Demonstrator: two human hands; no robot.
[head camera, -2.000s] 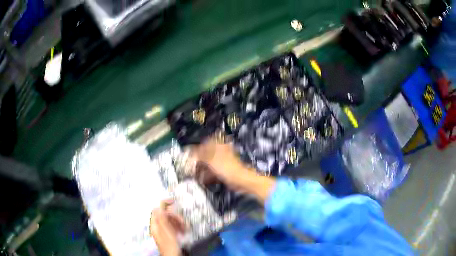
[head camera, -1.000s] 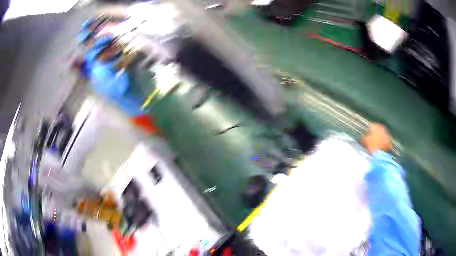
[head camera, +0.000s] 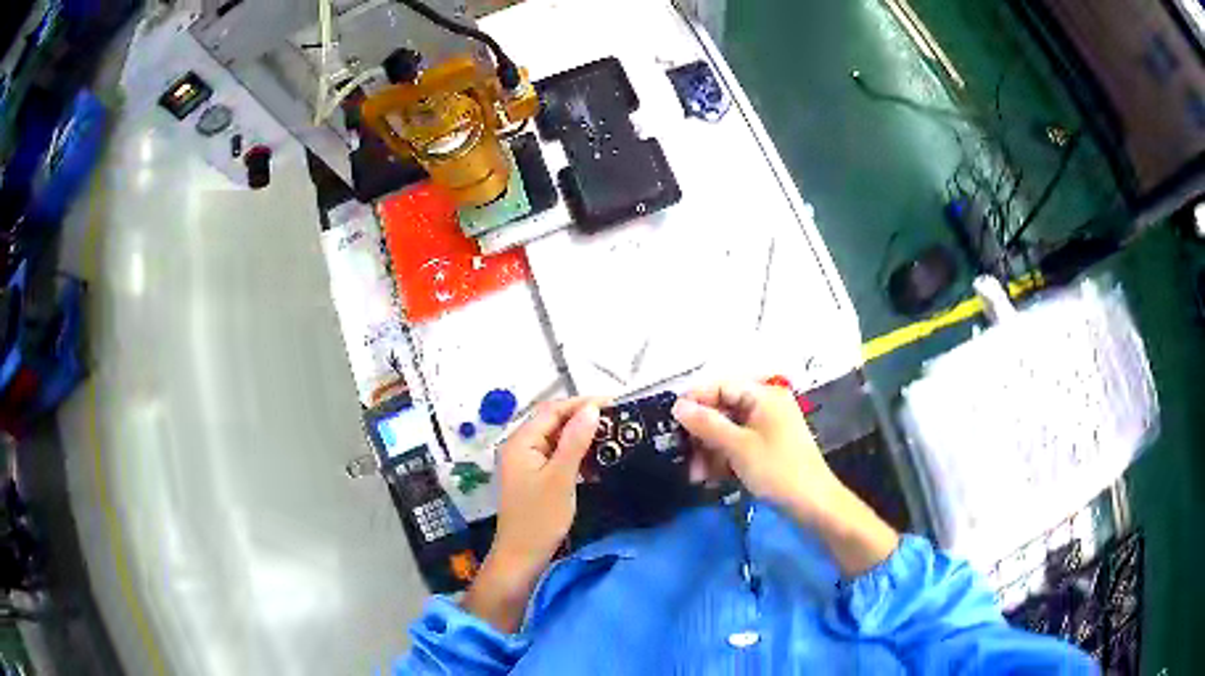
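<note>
A small dark lens-ring part (head camera: 624, 436) with three gold-rimmed rings is held near my chest, in front of the machine's near edge. My left hand (head camera: 545, 462) grips its left end between thumb and fingers. My right hand (head camera: 743, 433) grips its right end, with the thumb on top. The fingers hide part of its ends. I cannot tell whether a separate carrier lies under it.
The brass machine head (head camera: 463, 152) stands over a green nest (head camera: 494, 218). Beside it are a black fixture plate (head camera: 608, 145), a red sheet (head camera: 443, 258), a blue knob (head camera: 497, 405) and a keypad (head camera: 426, 495). Wrapped sheets (head camera: 1031, 423) lie right, near a black tray (head camera: 1103, 608).
The view has turned from the green bench and trays to the white-topped machine. Both hands are now together on the ringed part; the wrapped sheets now show at the right.
</note>
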